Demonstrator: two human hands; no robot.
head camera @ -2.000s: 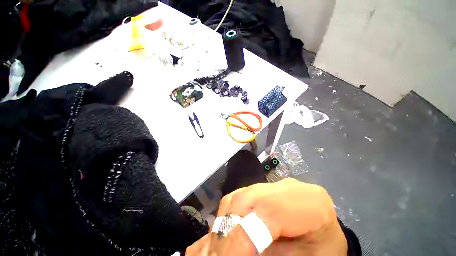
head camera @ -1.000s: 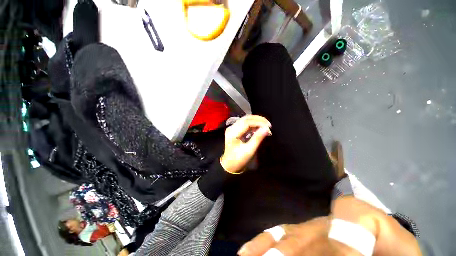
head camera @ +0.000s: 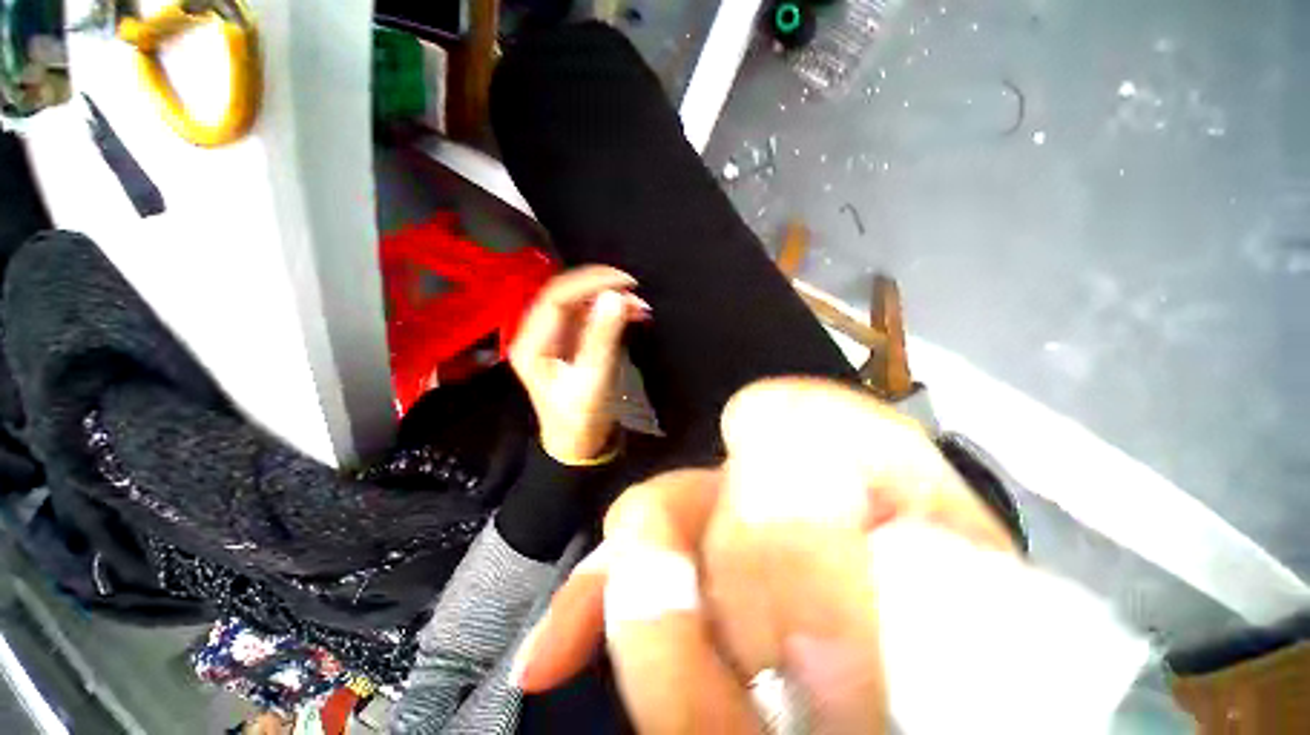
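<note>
The dark nubby jacket [head camera: 216, 445] with flecked black-and-white trim [head camera: 129, 474] lies over the table at left and hangs off its edge. My left hand [head camera: 575, 366] is over my lap, clear of the jacket, with thumb and fingers curled close together. A small pale piece [head camera: 637, 402] shows beside its palm; I cannot tell if it is held. My right hand [head camera: 776, 560] is large and blurred close to the camera, with pale bands on its fingers and a broad white patch near the wrist. Its fingers are bent; whether it holds anything is unclear. No needle or thread is discernible.
The white table [head camera: 216, 273] bears yellow scissor handles [head camera: 216, 86] and dark snips [head camera: 127, 158]. A red basket [head camera: 460, 295] is beneath it. A wooden stool [head camera: 884, 338] stands at right. Flowered cloth [head camera: 266, 663] shows at lower left, and a black cone [head camera: 790, 22] at the top.
The view has swung down and right, so the table and jacket sit further left. My right hand has come up larger and nearer the camera. My left hand remains curled over my lap.
</note>
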